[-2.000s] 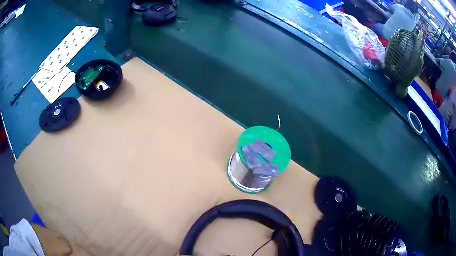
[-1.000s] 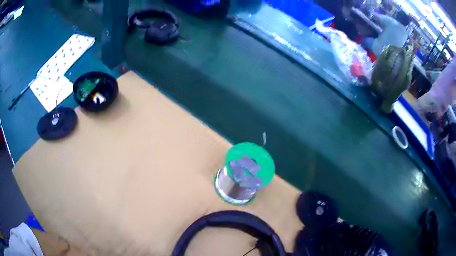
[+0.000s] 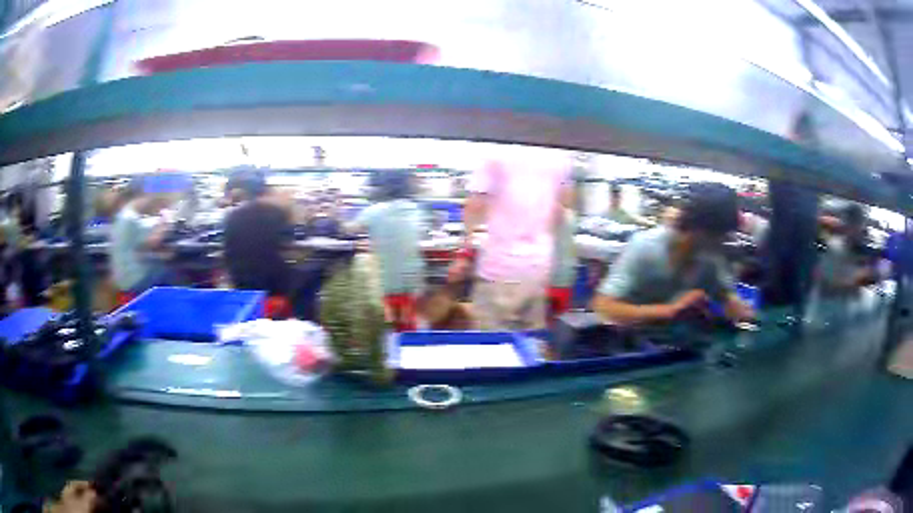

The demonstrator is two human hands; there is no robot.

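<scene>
The view is raised and blurred, and the mat is out of the picture. A black headphone [image 3: 639,441] lies on the dark green conveyor belt [image 3: 501,456], right of centre. Dark shapes, perhaps headphones [image 3: 138,473], show at the lower left. A small skin-toned patch, perhaps part of a hand [image 3: 75,496], is cut off by the bottom edge beside them. I cannot tell whose it is or whether it holds anything. No other hand of mine shows.
Beyond the belt, a ledge holds a white ring [image 3: 435,396], a plastic bag [image 3: 288,351] and a green fan [image 3: 355,316]. Blue trays [image 3: 190,313] stand behind. A person [image 3: 651,276] works at the right; several others are behind. A green beam [image 3: 400,85] crosses above.
The view has swung up and to the right. The mat, solder wire spool, headband, open ear cup and papers have left the picture. The far workers have come into it.
</scene>
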